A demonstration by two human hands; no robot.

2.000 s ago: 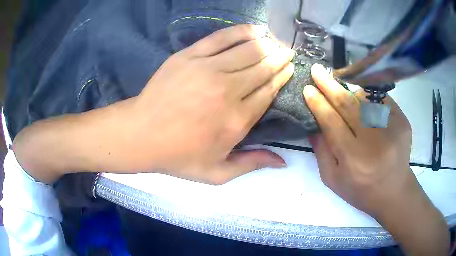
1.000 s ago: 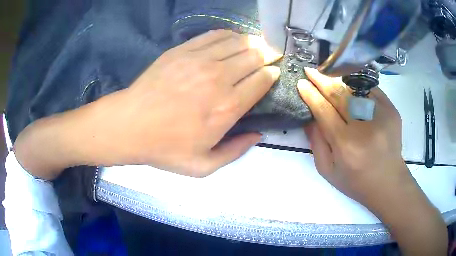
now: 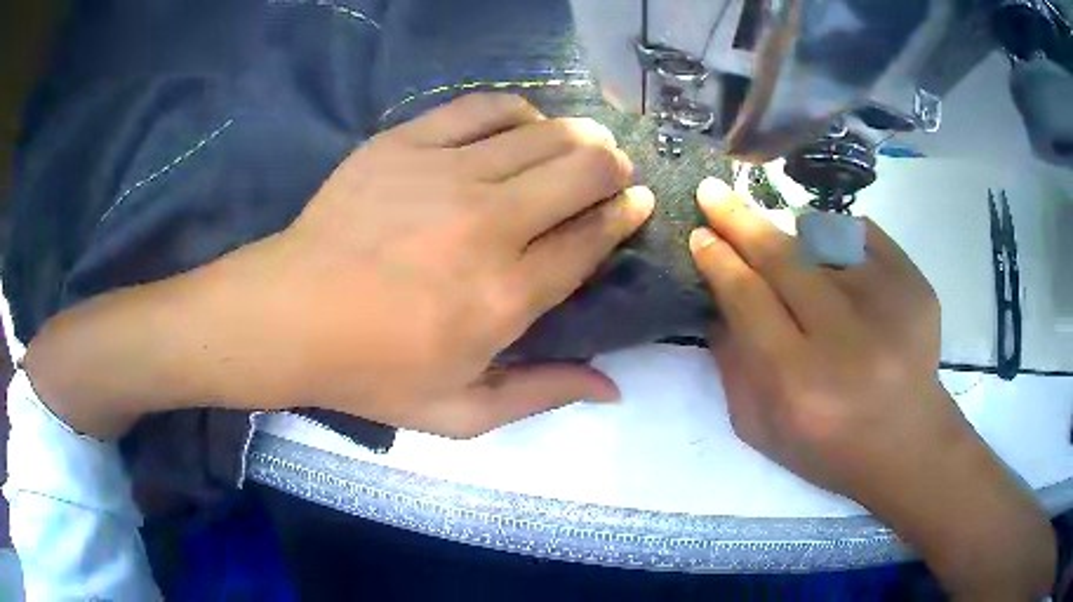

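Observation:
A dark grey garment piece (image 3: 294,106) with yellow topstitching spreads from the upper left to the presser foot (image 3: 671,144). My left hand (image 3: 471,247) lies flat on it, fingertips just left of the foot and thumb out over the white table. My right hand (image 3: 824,341) presses the cloth with its fingertips just right of the foot, partly behind the tension knob. Neither hand is closed around anything. The cloth's front edge lies between my hands; what is under my left palm is hidden.
The machine head (image 3: 871,59) and the tension assembly (image 3: 831,171) hang over my right hand. Black thread snips (image 3: 1004,288) lie on the table at the right. A grey tape measure (image 3: 530,535) runs along the curved edge of the white table (image 3: 682,447).
The cloth has shifted, showing more yellow stitching at upper left and more cloth between my hands. A dark cloth corner now shows below my left wrist. The machine appears slightly further left.

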